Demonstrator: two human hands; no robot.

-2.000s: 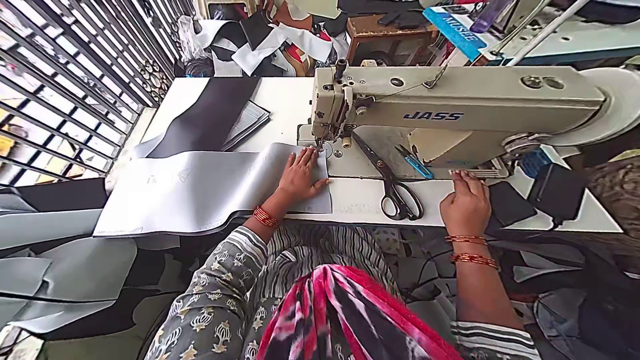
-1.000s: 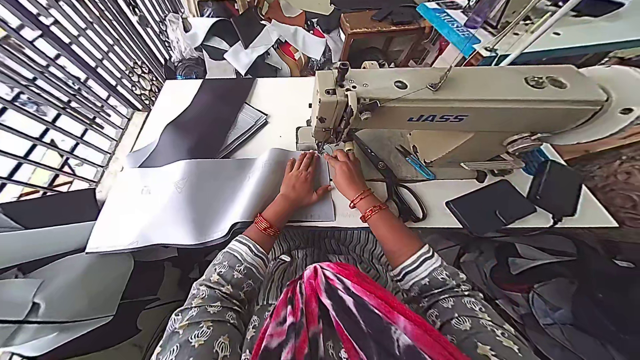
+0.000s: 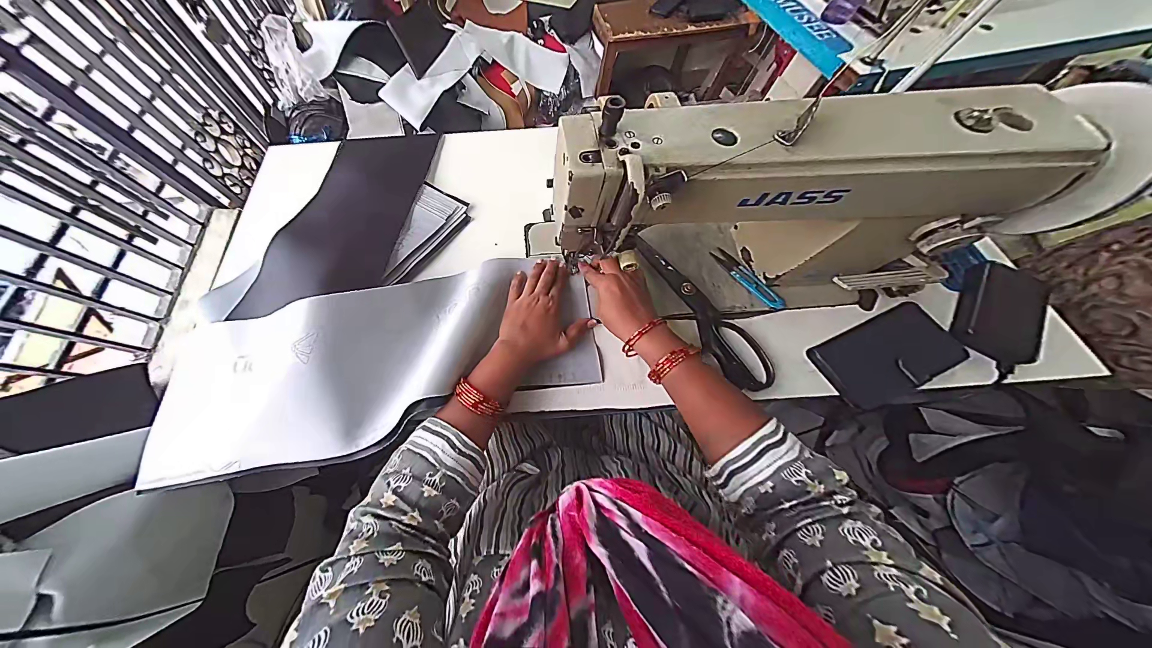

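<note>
A JASS sewing machine stands on the white table, its needle area at the centre. My left hand lies flat on a grey sheet of material, fingers spread and pointing at the presser foot. Close to its right, my right hand has its fingertips at the sheet's edge beside the needle; whether they pinch it is unclear. Black-handled scissors lie just right of my right wrist. Blue thread snips rest on the machine bed.
A dark strip lies over stacked grey pieces at the back left. A flat black piece and a black box-like object sit at the right. Material scraps are heaped behind the table, beside a metal grille.
My right hand has moved left from the machine bed's right part to the needle area. The flat black piece lies nearer the table's front edge than two seconds ago. My left hand stays on the sheet.
</note>
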